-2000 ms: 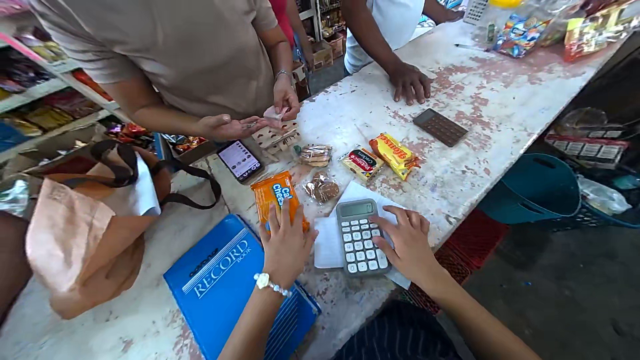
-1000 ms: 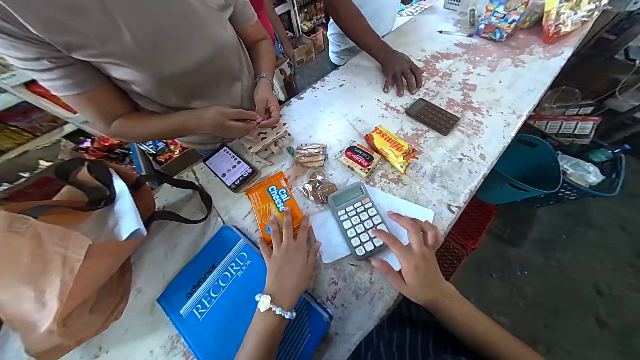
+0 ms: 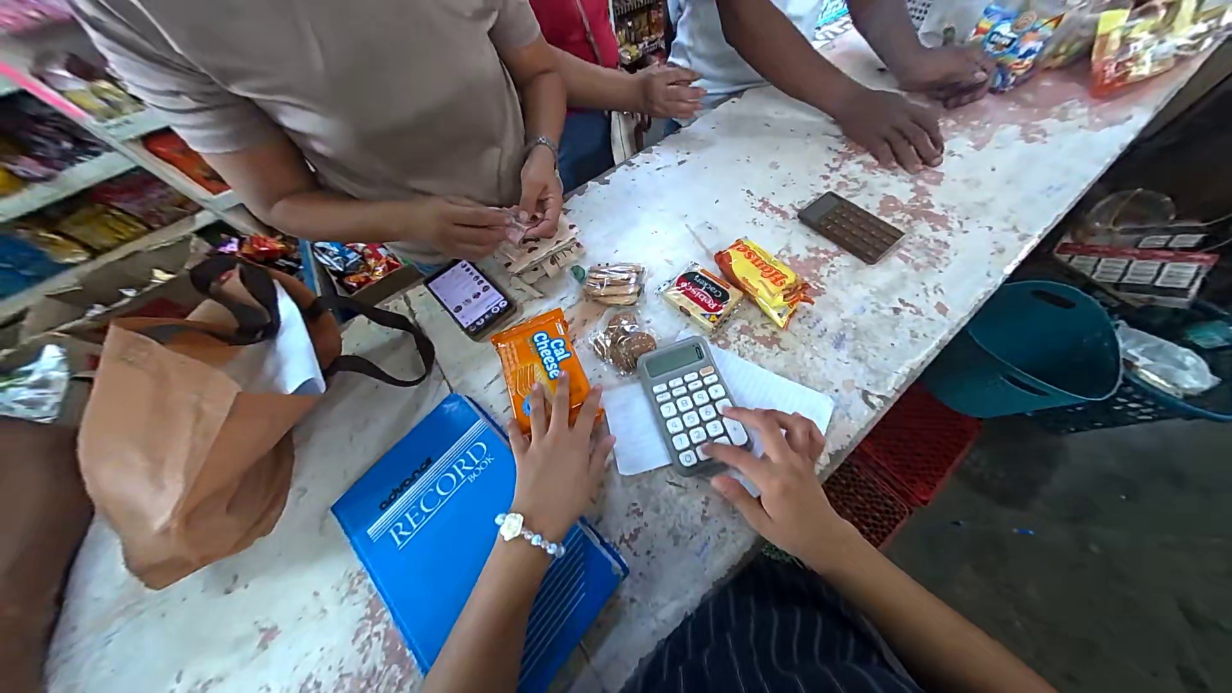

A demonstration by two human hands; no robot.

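My left hand [image 3: 560,462] lies with spread fingers over the lower end of an orange snack packet [image 3: 541,361], beside a blue record book [image 3: 433,520]. My right hand [image 3: 782,476] has its fingertips on the keys of a grey calculator [image 3: 685,399], which rests on white lined paper [image 3: 784,385]. Beyond the calculator are clear-wrapped round biscuits [image 3: 624,342], another clear-wrapped snack [image 3: 614,283], a cracker packet [image 3: 703,296] and a yellow packet [image 3: 762,279]. A phone [image 3: 470,296] with a lit screen lies past the orange packet.
A brown bag [image 3: 192,452] stands on the worn counter [image 3: 1001,183] at left. A second, brown calculator [image 3: 852,226] lies farther back. People stand across the counter; one fingers a small item. Teal basket [image 3: 1025,351] and red crates [image 3: 924,443] are below at right.
Another person's hand now shows beside the person in the beige shirt, and the far person's second hand has come into view by the bagged goods. My left hand stays at the orange packet.
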